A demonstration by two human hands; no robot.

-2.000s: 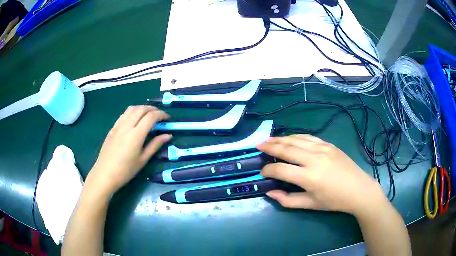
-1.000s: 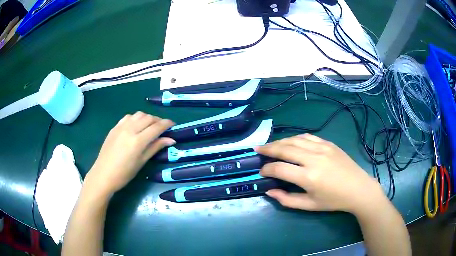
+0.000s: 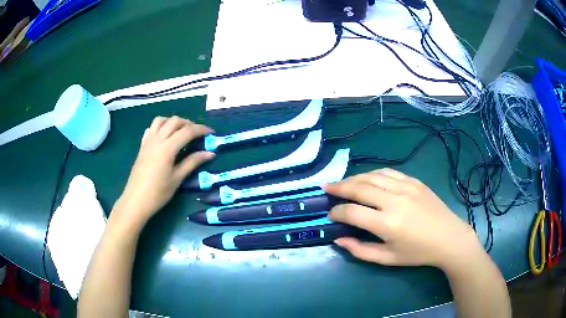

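Observation:
Several black and light-blue 3D printing pens lie side by side on the green bench, tips to the left. My left hand [image 3: 166, 163] holds the tip end of the farthest pen [image 3: 267, 133] between thumb and fingers. The second pen [image 3: 260, 166] and third pen [image 3: 282, 187] lie on their sides. The fourth pen [image 3: 270, 211] and nearest pen [image 3: 279, 236] show lit digits. My right hand [image 3: 391, 217] rests over the rear ends of the two nearest pens, fingers on them; its hidden fingertips do not show a clear grip.
A black box [image 3: 335, 9] stands on a white board [image 3: 267, 43]. Black cables [image 3: 459, 155] and clear filament coils [image 3: 515, 118] lie right, near scissors [image 3: 545, 239], a blue bin [image 3: 554, 93] and a grey post [image 3: 507, 37]. Left are a pale blue-white cylinder [image 3: 84, 118] and a white cloth [image 3: 77, 230].
My left hand has moved from the second pen to the farthest one, whose tip end is now tilted nearer me. The second pen has turned, hiding its display. The view has shifted slightly.

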